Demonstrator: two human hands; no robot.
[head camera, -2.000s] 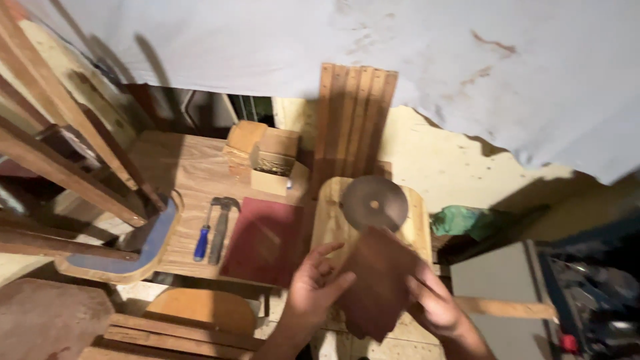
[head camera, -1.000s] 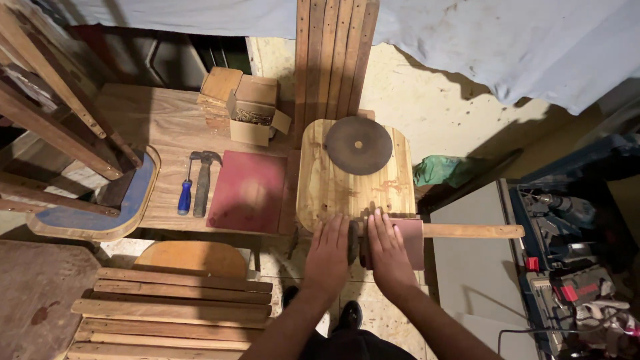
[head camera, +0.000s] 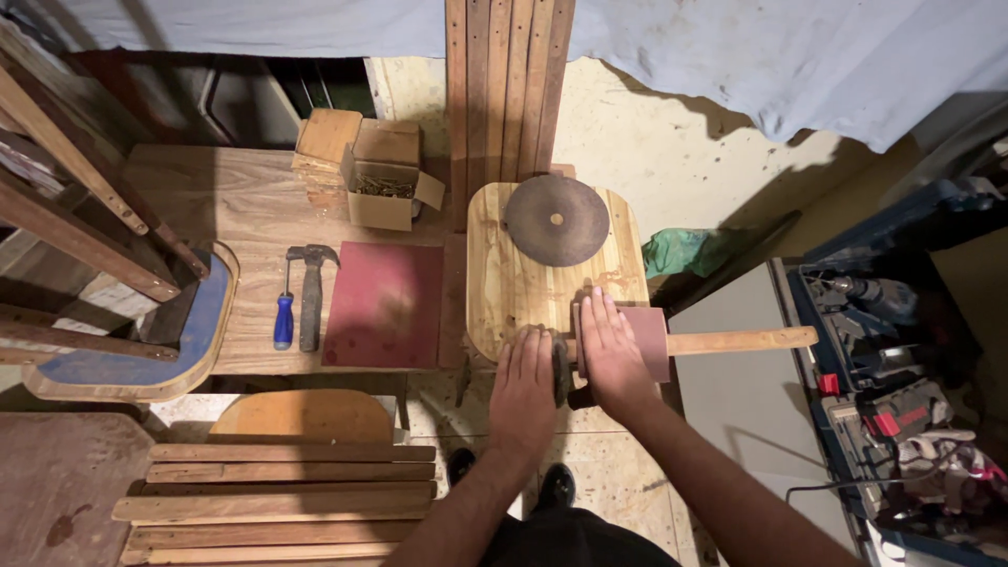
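At the near edge of a wooden stool seat or small board, my left hand lies palm down with its fingers together; what is under it is hidden. My right hand presses a brown sheet of sandpaper over a narrow wooden strip, whose end sticks out to the right. Between the hands is a dark rounded object, partly covered. A dark abrasive disc with a center hole rests on the board's far part. A red sheet, seemingly sandpaper, lies to the left.
A claw hammer and a blue-handled screwdriver lie on the left table, near an open cardboard box of screws. Wooden slats stand behind and lie stacked front left. A toolbox with a drill is at right.
Two seconds ago both hands held the brown sheets up before the board; now they are down at its near edge, the sandpaper over the strip. The view has shifted.
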